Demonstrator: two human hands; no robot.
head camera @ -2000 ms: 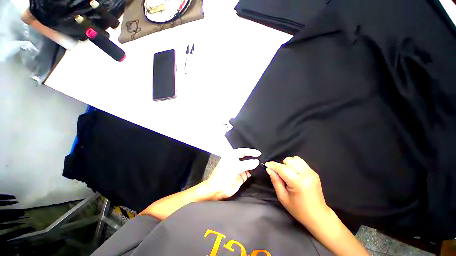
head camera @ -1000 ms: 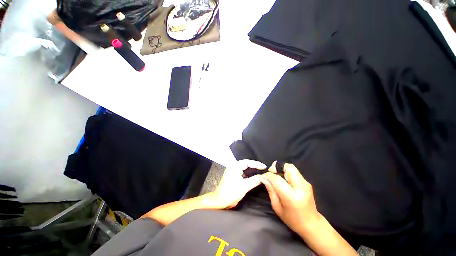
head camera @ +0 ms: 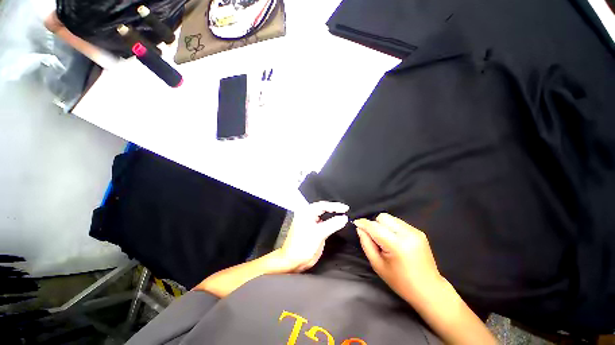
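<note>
A large black garment (head camera: 465,175) covers the right side of the table and reaches down to my body. My left hand (head camera: 309,236) pinches the garment's edge between thumb and fingers. My right hand (head camera: 399,251) is just to its right, thumb and forefinger closed together close to the left fingertips. A tiny dark bit shows between the two hands; I cannot tell if it is a needle. No thread can be made out.
A smartphone (head camera: 232,106) and small snips (head camera: 264,86) lie on the white table (head camera: 168,124). Up the table are a brown pouch (head camera: 195,42) under a round item (head camera: 239,15), a dark rod (head camera: 158,65) and a black plastic bag (head camera: 88,20). Black cloth (head camera: 189,215) hangs at left.
The view has tilted back and forth. My right hand, with fingers over the cloth edge a second ago, is now a little to the right, its thumb and forefinger pinched together.
</note>
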